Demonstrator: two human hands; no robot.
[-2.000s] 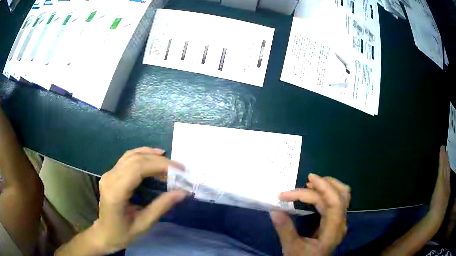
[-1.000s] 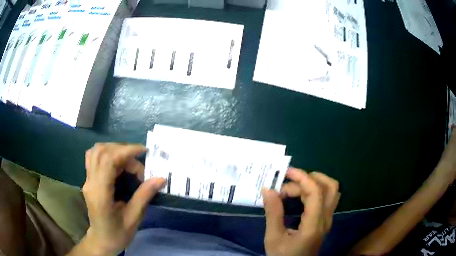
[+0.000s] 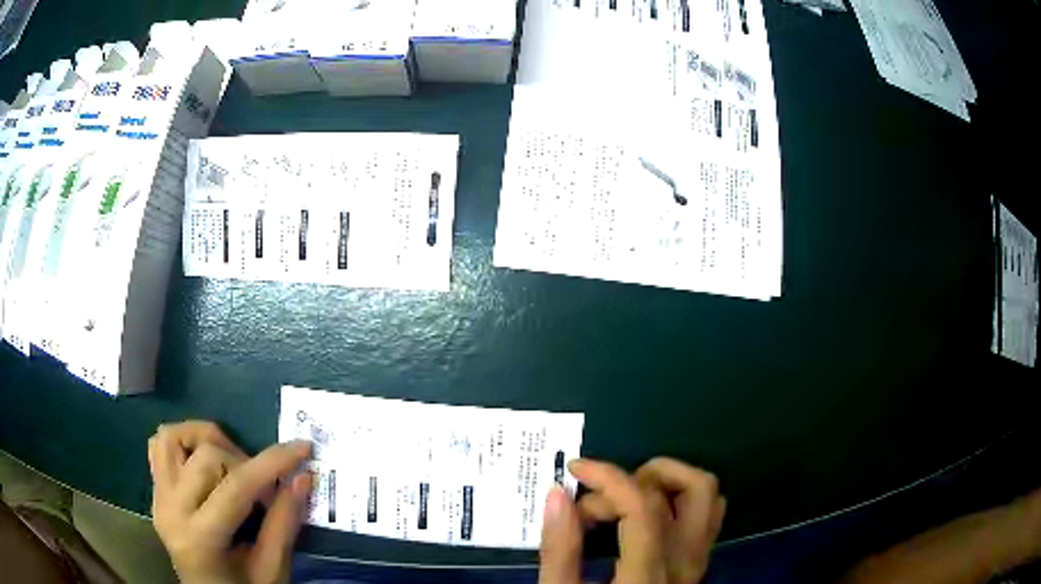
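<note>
A folded leaflet (image 3: pixel 422 462) with a row of dark heading bars is held at the table's near edge. My left hand (image 3: pixel 228 496) pinches its left end between thumb and fingers. My right hand (image 3: pixel 634 513) pinches its right end the same way. Another folded leaflet (image 3: pixel 325 211) lies flat beyond it, right of the row of thermometer boxes (image 3: pixel 86 228). A stack of unfolded leaflets (image 3: pixel 645 160) with a thermometer drawing lies to the right of that one.
Three white cartons (image 3: pixel 462 51) stand side by side at the far edge of view. Loose leaflets (image 3: pixel 919 51) lie at the far right, and a small printed sheet (image 3: pixel 1016 285) at the right rim. Another person's forearm (image 3: pixel 959 542) is at the lower right.
The leaflet in my hands has gone from a taller, mostly blank face to a narrower strip showing dark bars. My view has shifted, bringing the three cartons into fuller view.
</note>
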